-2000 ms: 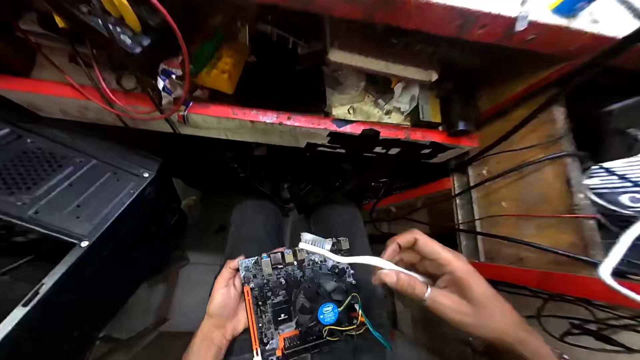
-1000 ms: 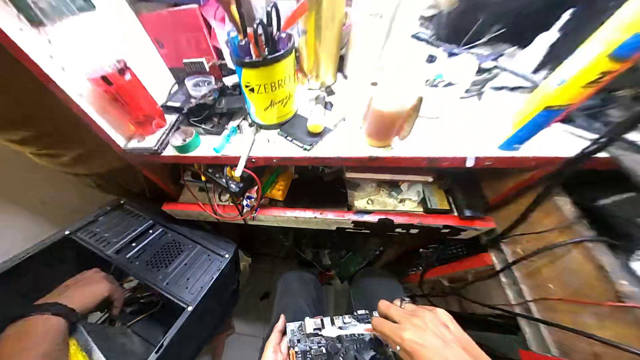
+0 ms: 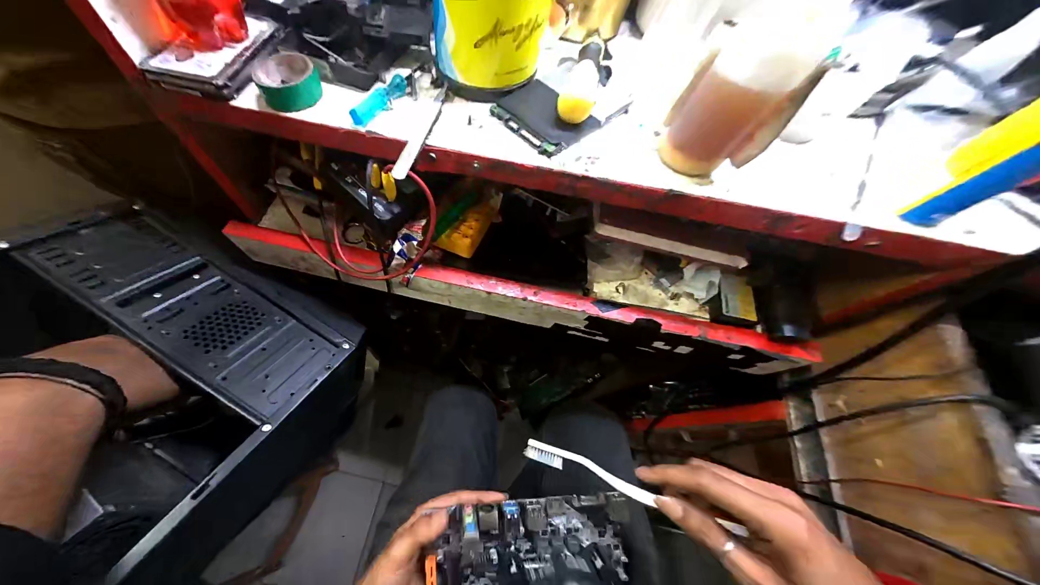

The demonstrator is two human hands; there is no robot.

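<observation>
A computer motherboard (image 3: 540, 540) lies over the lap at the bottom of the view, its row of ports toward the bench. My left hand (image 3: 435, 532) grips its left side, with fingers along the top edge. A white toothbrush (image 3: 605, 475) is in my right hand (image 3: 743, 516), held by the handle between thumb and fingers. Its bristles point down, just above the board's far edge and apart from it. The lower part of the board is cut off by the frame, so its fan is not seen.
At left a co-worker's arm (image 3: 73, 406) reaches into a black computer case (image 3: 219, 317). Ahead stands a red-edged bench (image 3: 520, 166) holding green tape (image 3: 287, 81), a blue screwdriver (image 3: 379, 101) and a glass of brown drink (image 3: 711, 114). Black cables (image 3: 902, 402) hang at right.
The toothbrush was against the board's port edge two seconds ago and is now lifted off it. The view has tilted up to the bench, and the co-worker's arm has come into sight.
</observation>
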